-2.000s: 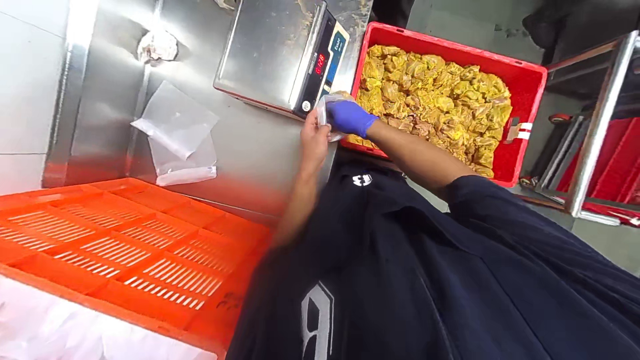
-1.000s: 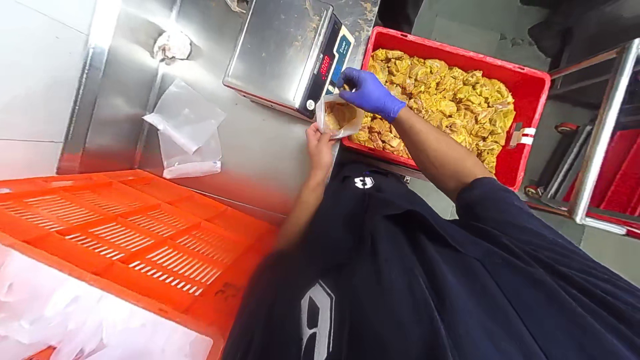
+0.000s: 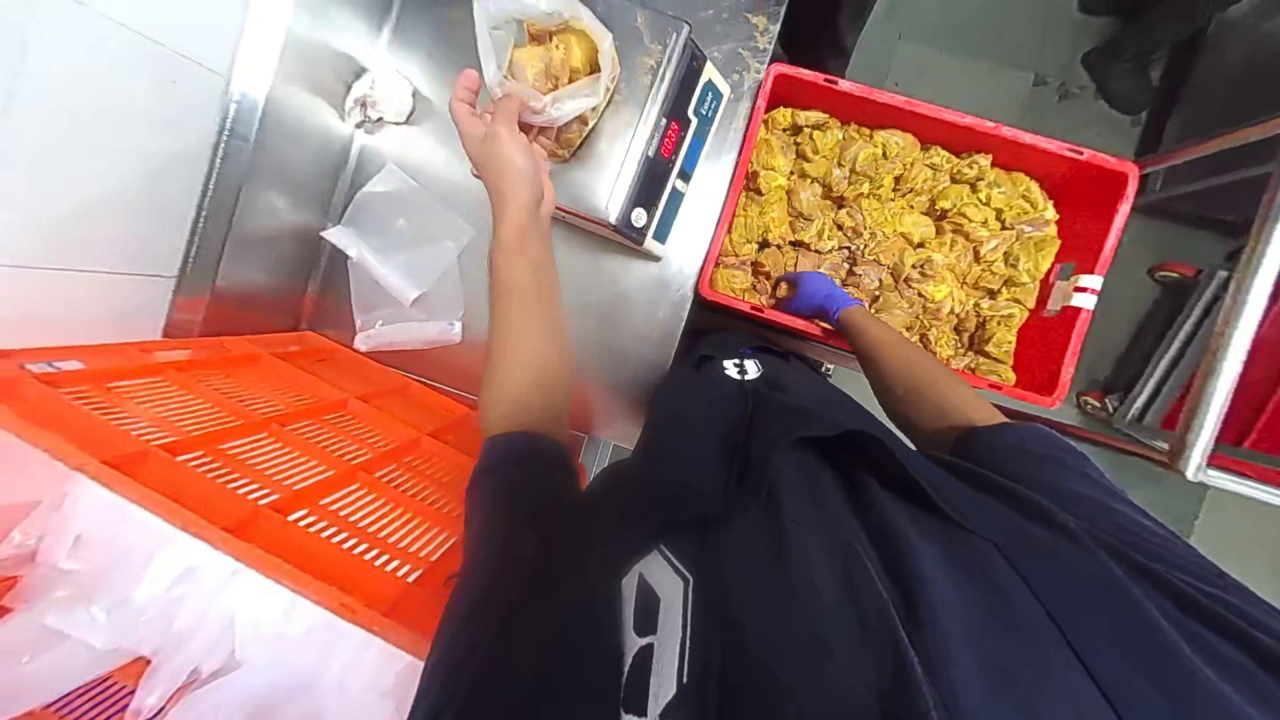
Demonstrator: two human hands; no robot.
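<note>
At the top, a clear plastic bag (image 3: 560, 70) with yellow-coated meat pieces inside rests on the steel pan of a digital scale (image 3: 625, 130), its red display lit. My bare left hand (image 3: 510, 140) is at the bag's near edge; its thumb and some fingers are spread, and whether it pinches the plastic is unclear. My right hand (image 3: 815, 298), in a blue glove, reaches into the near left corner of a red plastic crate (image 3: 1095, 260) full of yellow marinated meat pieces (image 3: 900, 210). Its fingertips are on the meat and partly hidden.
Flat clear bags (image 3: 400, 240) and a crumpled whitish lump (image 3: 380, 98) lie on the steel table (image 3: 620, 330). An orange slatted crate (image 3: 330, 450) stands at left beside a heap of plastic bags (image 3: 190, 590). A metal rack (image 3: 1235, 300) is at right; a person's dark shoe (image 3: 1120, 80) shows beyond.
The bag, held near the scale's front edge before, is now on the scale's pan, and my left hand has moved there with it. My right hand has left the bag and reached into the red crate.
</note>
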